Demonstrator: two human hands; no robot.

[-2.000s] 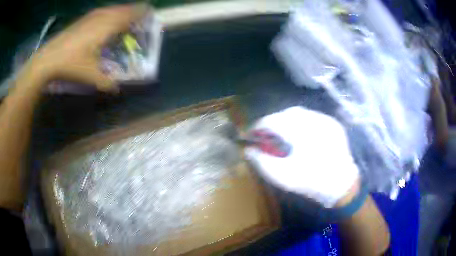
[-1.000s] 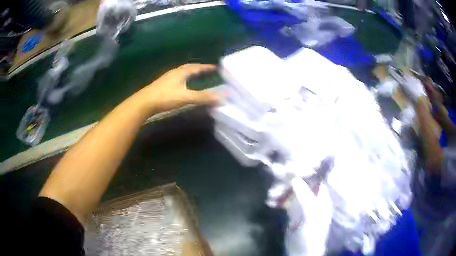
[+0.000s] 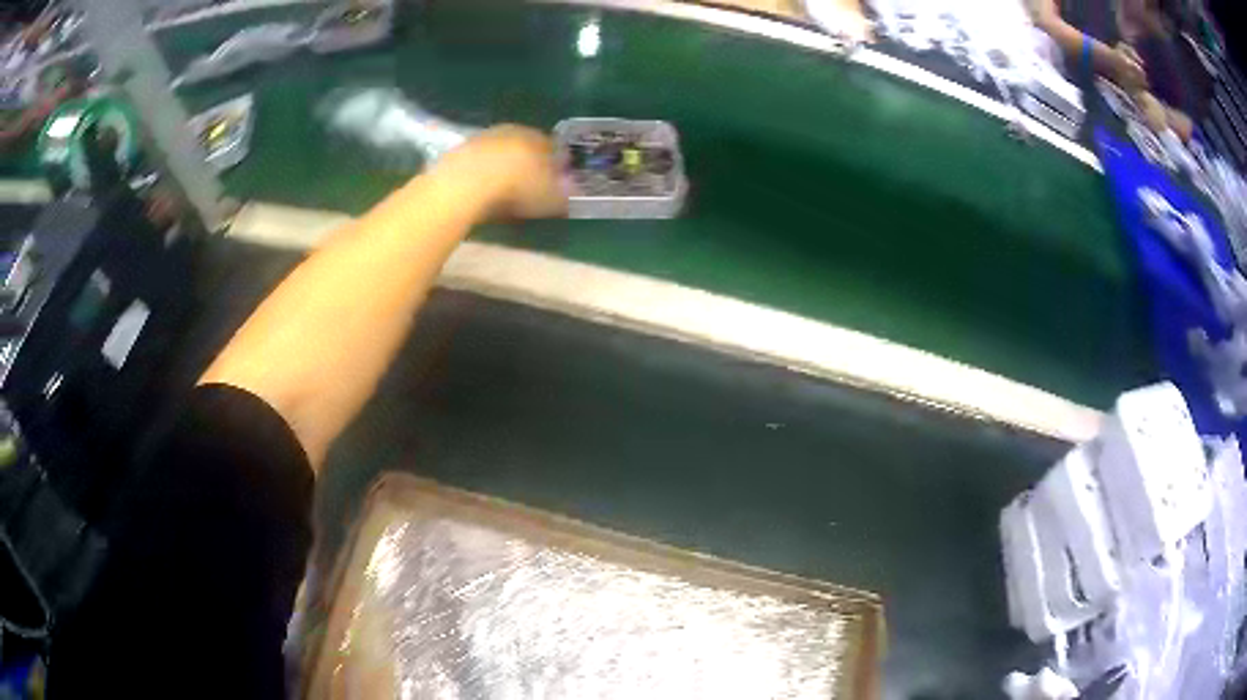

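Note:
An open white power strip housing [image 3: 620, 207] lies on the green conveyor belt, with a board and small yellow, blue and dark parts inside. My left hand [image 3: 513, 171], bare, is at the housing's left edge with its fingers closed around that edge; the fingertips are blurred. A clear plastic bag [image 3: 390, 123] lies on the belt just behind my left hand. My right hand is not in view. A shallow cardboard box [image 3: 739, 572] filled with thin silvery wires stands on the dark bench nearest me.
Stacked white units [image 3: 1156, 472] with bags stand at the right. The belt's pale raised edge [image 3: 766, 338] crosses the view. Other housings lie on the belt at the left. A black machine [image 3: 103, 321] is at left. Another person's arms [image 3: 1094, 55] show at top right.
The view has swung left. My left hand has moved from the white stack to an open housing on the belt. My gloved right hand has left the picture.

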